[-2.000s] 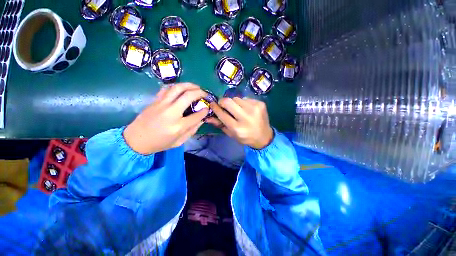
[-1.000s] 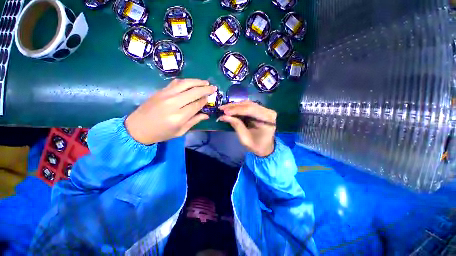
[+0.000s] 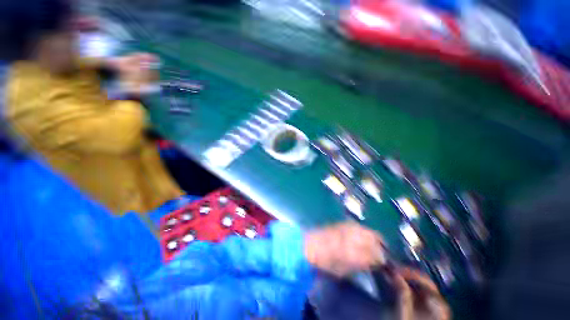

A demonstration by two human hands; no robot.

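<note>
The frame is strongly blurred. My left hand (image 3: 345,248) is at the bench's front edge, low in the middle, with its fingers bent. My right hand (image 3: 422,296) is beside it to the right, partly cut off by the lower edge. A dark blurred shape lies between and below the hands; I cannot tell whether either hand holds anything. Several round housings (image 3: 409,236) with white and yellow rectangles lie on the green bench (image 3: 400,125) beyond my hands.
A white sticker roll (image 3: 304,154) lies beside a striped sticker sheet (image 3: 250,129). A red compartment tray (image 3: 209,234) with housings is left of my sleeve. A person in a yellow smock (image 3: 78,128) is at the left. Red shapes (image 3: 431,37) lie across the bench.
The view has swung left and tilted, so my hands now appear lower and further right. The person in yellow has come into view. The clear trays at right are no longer distinguishable.
</note>
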